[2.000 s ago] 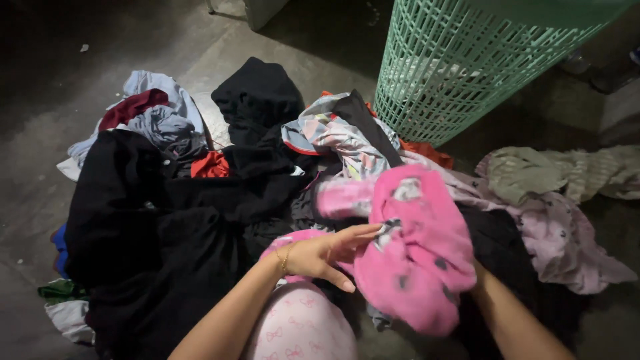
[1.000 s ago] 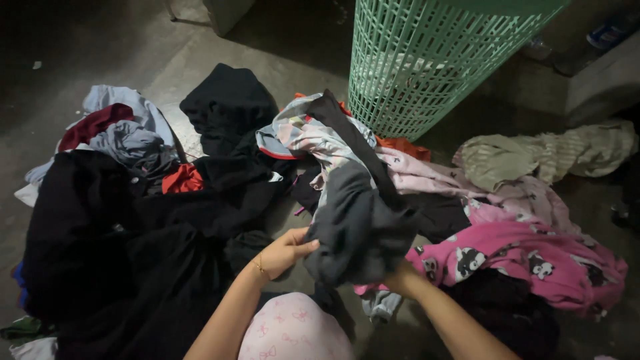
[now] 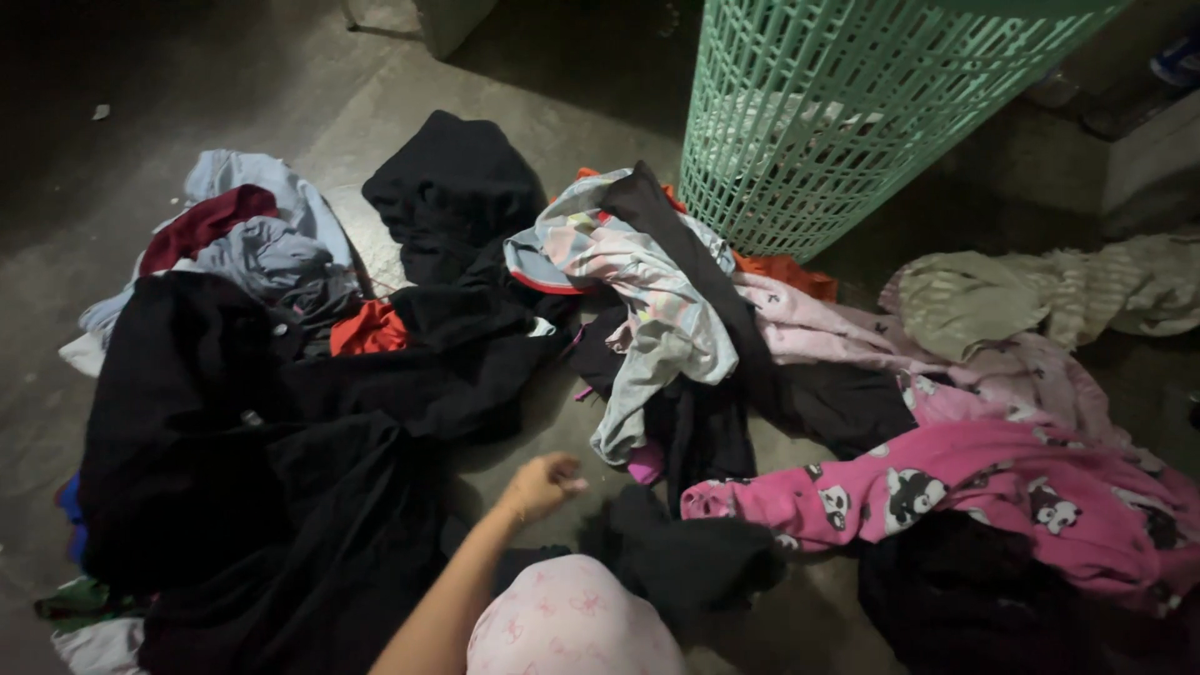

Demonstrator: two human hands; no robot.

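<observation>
My left hand [image 3: 544, 487] hangs over the bare floor, fingers loosely curled, with no cloth seen in it. Just right of it lies a dark grey garment [image 3: 689, 553], beside my knee in pale pink patterned cloth [image 3: 574, 619]. My right hand is out of view. Pink cloth with panda prints [image 3: 975, 487] stretches across the right side. Above my hand is a light multicoloured printed garment [image 3: 637, 272], against a dark strip of cloth. A big heap of black clothes [image 3: 216, 469] fills the left, with a small red cloth [image 3: 368, 328] on it.
A tall green plastic laundry basket [image 3: 806, 131] stands on the floor behind the clothes. Grey-blue and maroon clothes [image 3: 211, 225] lie at the far left. Light pink cloth [image 3: 834, 328] and beige striped cloth [image 3: 1059, 291] are at the right. A furniture leg [image 3: 450, 23] stands at the top.
The panda-print cloth, held two seconds ago, has lain at the right since one second ago. The dark grey garment, then in both hands, now lies low by my knee. My right hand has left the view.
</observation>
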